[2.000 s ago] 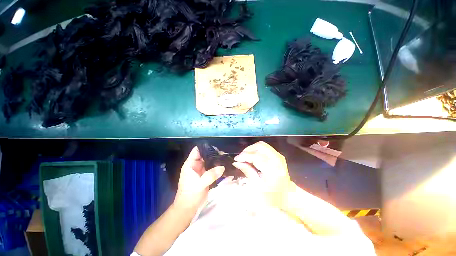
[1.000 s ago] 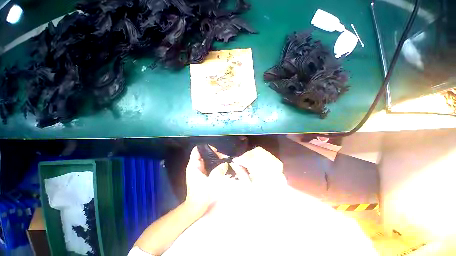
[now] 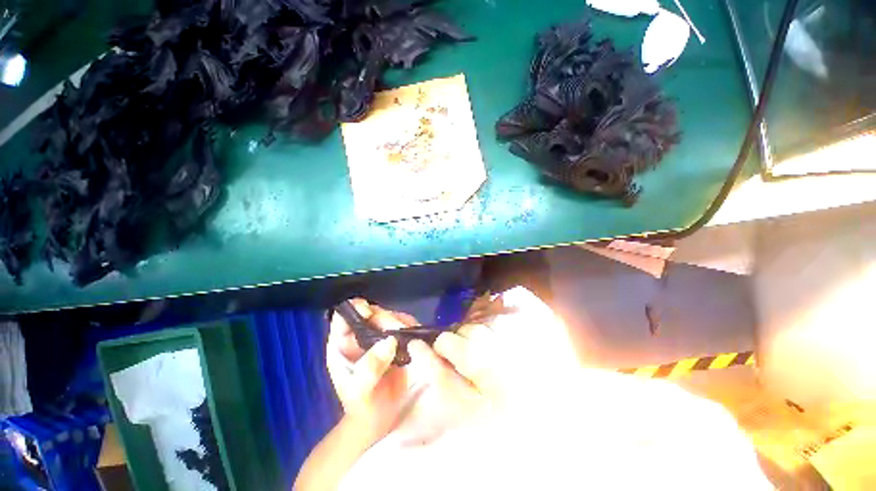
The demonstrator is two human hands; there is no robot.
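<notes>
A black moulded part (image 3: 392, 337) is held over the lap, below the bench's front edge. My left hand (image 3: 363, 369) grips its left end with thumb and fingers. My right hand (image 3: 490, 350) pinches its right side; this hand is overexposed and its fingertips are partly hidden. A tan cardboard pad (image 3: 415, 153) with small brown specks lies on the green bench. A large loose pile of black parts (image 3: 221, 86) lies left of and behind it. A compact stacked bunch of black parts (image 3: 591, 115) lies to its right.
Two white items (image 3: 665, 40) lie at the back right, by a thin pale rod. A black cable (image 3: 738, 163) curves over the bench's right edge near a clear panel (image 3: 826, 96). A green tote (image 3: 152, 342) with a white liner stands at lower left beside blue crates (image 3: 293, 384).
The view has tilted and shifted, so the bench edge slants. Both hands still hold the black part, which now appears stretched more sideways between them.
</notes>
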